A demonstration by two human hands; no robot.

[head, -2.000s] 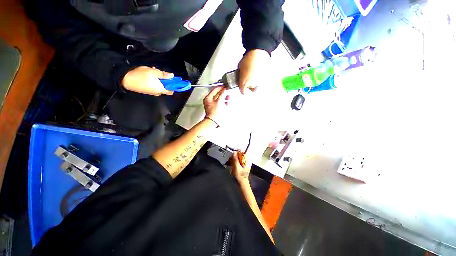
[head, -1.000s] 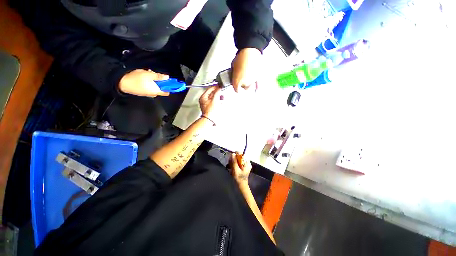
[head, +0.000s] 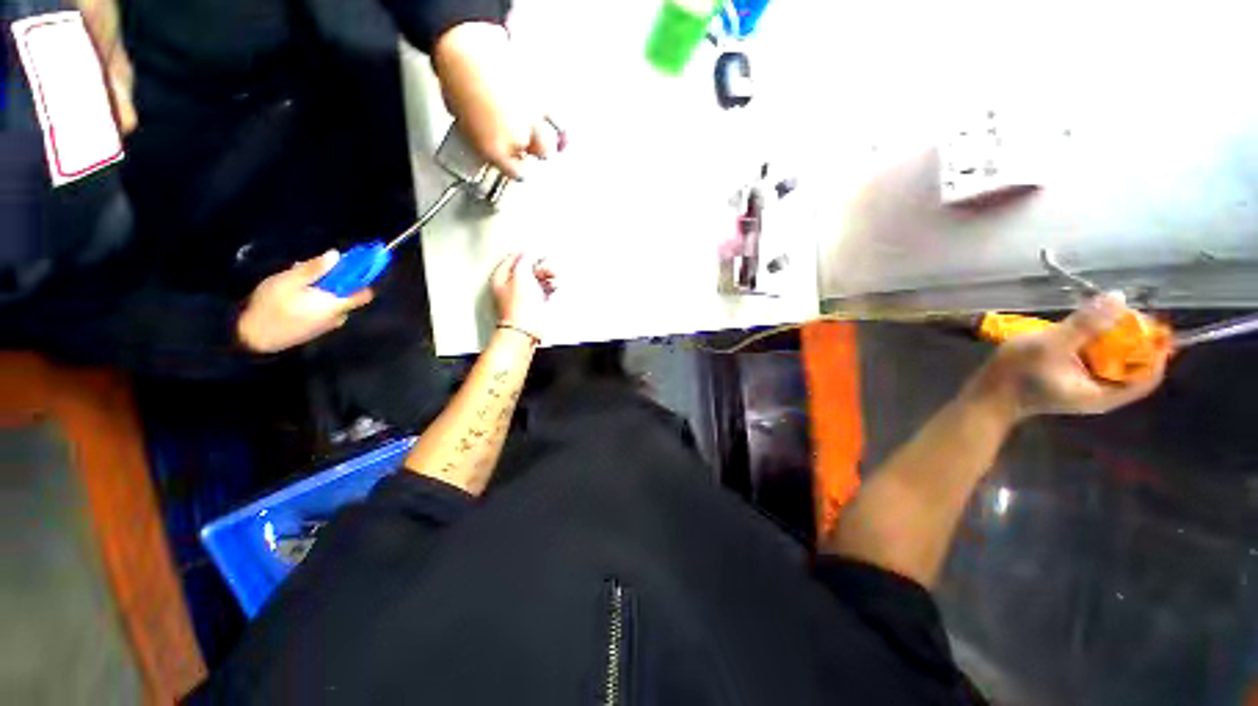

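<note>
My left hand [head: 517, 295] rests at the near left of the white tabletop [head: 635, 262], fingers curled; glare hides whether it holds anything. A small dark-pink spot shows at its fingertips. My right hand [head: 1083, 370] is far right, closed around an orange tool [head: 1129, 346], perhaps the air blow gun. A straight metal shaft points right from it, and a thin curved shaft rises above the hand. A yellow part [head: 1014, 327] lies beside the hand. Another person's hand [head: 486, 111] holds a grey steel block [head: 462, 155]; their other hand holds a blue-handled tool [head: 356, 269] against it.
A steel bar with pegs [head: 752, 237] lies on the tabletop. A power socket strip [head: 986, 166] is on the grey surface. A green bottle [head: 679, 35] and a small black object [head: 734, 79] are at the back. A blue bin [head: 248, 559] is lower left, partly covered by my sleeve.
My right hand has moved from the table's near edge far right, onto the larger orange tool. The view has shifted right. The other person's blue-handled tool now slants up toward the block.
</note>
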